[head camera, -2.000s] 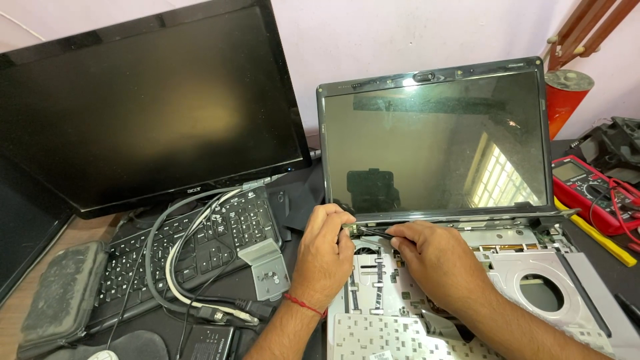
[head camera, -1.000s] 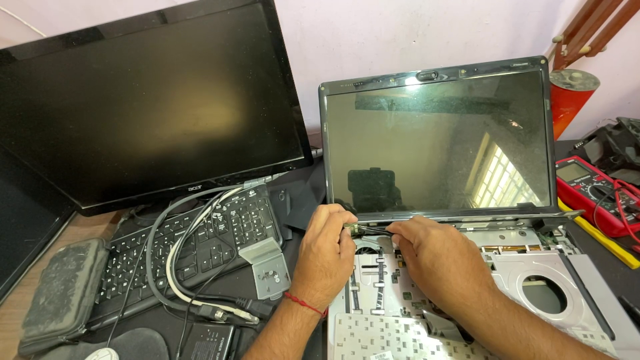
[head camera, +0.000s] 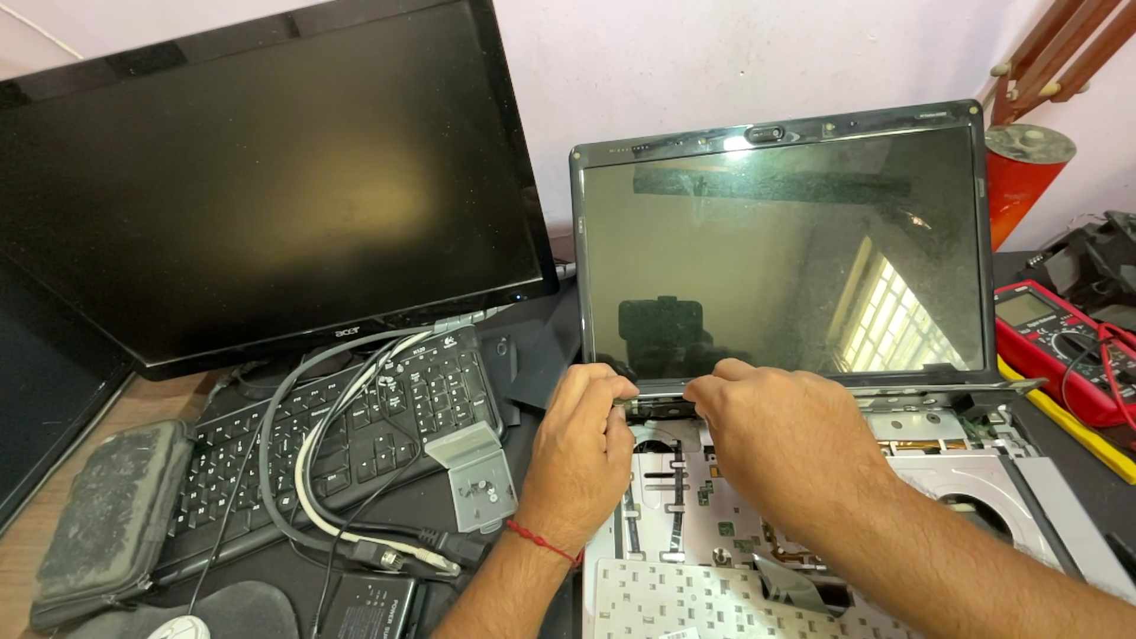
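Observation:
An opened laptop stands with its screen (head camera: 781, 257) raised and its metal base (head camera: 683, 586) exposed. At the left end of the hinge edge, my left hand (head camera: 581, 453) grips a dark strip (head camera: 661, 406) with thumb and fingers; a red thread is tied on that wrist. My right hand (head camera: 781, 435) reaches across the base, its fingertips pinched on the same strip a little further right. The fingertips partly hide what they hold. Below them, a round opening, black cable runs and small green board parts show in the base.
An Acer monitor (head camera: 266, 177) stands left, behind a black keyboard (head camera: 337, 435) with cables (head camera: 306, 461) across it. A small grey box of screws (head camera: 484, 484) lies open beside my left forearm. A zipped case (head camera: 115, 515) is far left, a red multimeter (head camera: 1065, 346) and yellow tool (head camera: 1074, 426) far right.
Both hands stay at the laptop's hinge edge. My right fingertips have shifted slightly left, nearer my left hand.

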